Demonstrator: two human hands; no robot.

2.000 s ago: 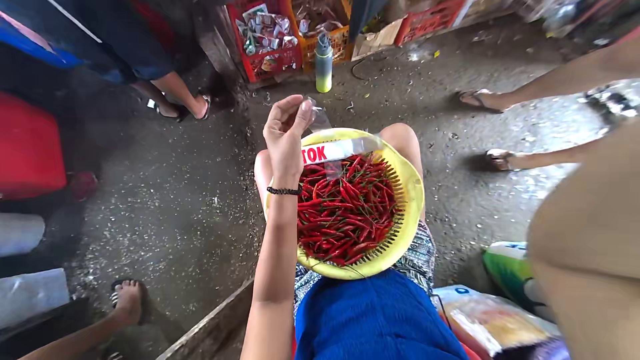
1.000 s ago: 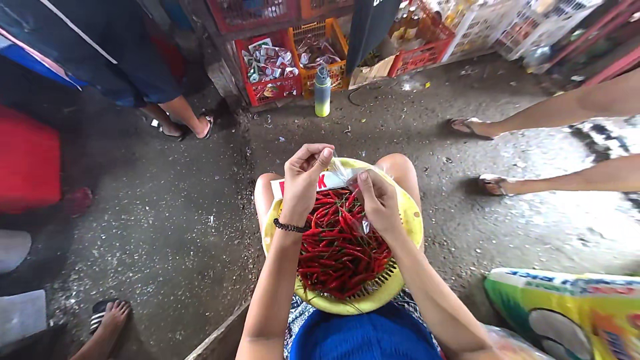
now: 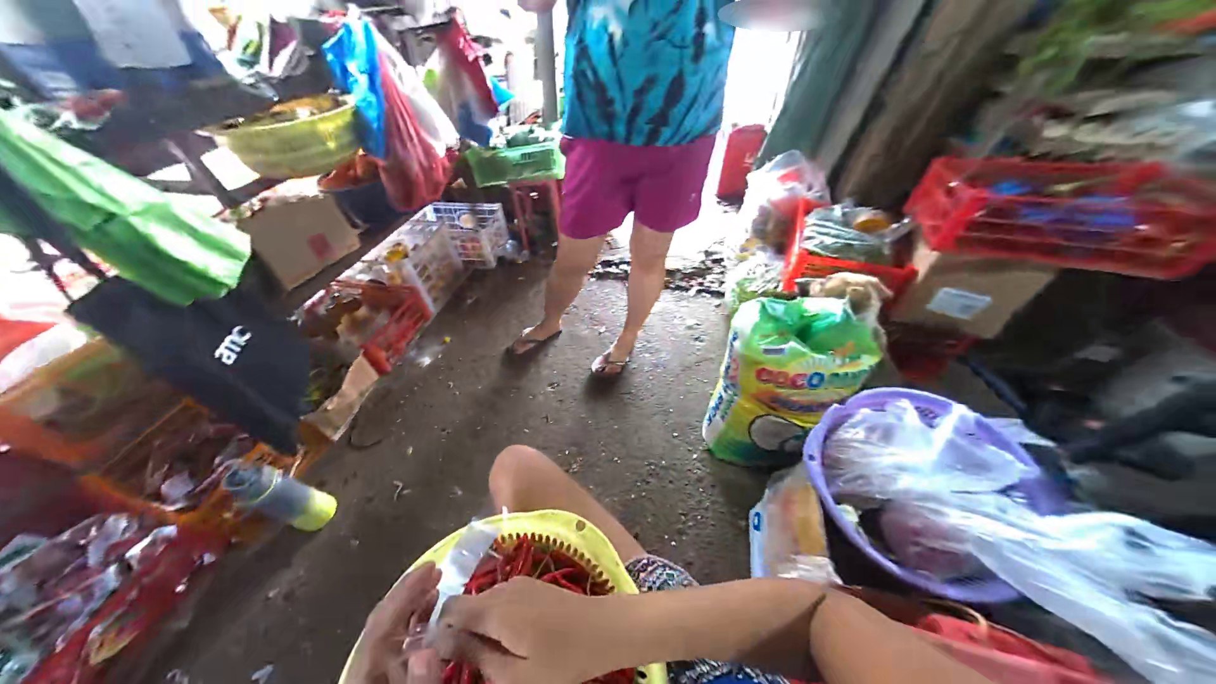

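Observation:
A yellow plastic basket (image 3: 594, 546) on my lap holds many red chili peppers (image 3: 537, 560). Over its left part, my left hand (image 3: 404, 622) and my right hand (image 3: 532, 627) meet, with a thin clear plastic bag (image 3: 463, 565) pinched between their fingers. The bag's pale band runs up toward the far rim. My right forearm crosses the near side of the basket and hides part of the chilies. The lower part of my left hand is cut off by the frame's edge.
A person in magenta shorts (image 3: 636, 185) stands ahead. To the right are a green-yellow sack (image 3: 793, 380) and a purple basket (image 3: 822, 456) with clear plastic bags. At left, a bottle with a yellow end (image 3: 285, 499) stands near crates and a black bag (image 3: 204, 347).
The view has swung strongly toward the right and up. One second ago my hands were apart over the basket's far side; now they are together at its left. My right hand was out of view two seconds ago.

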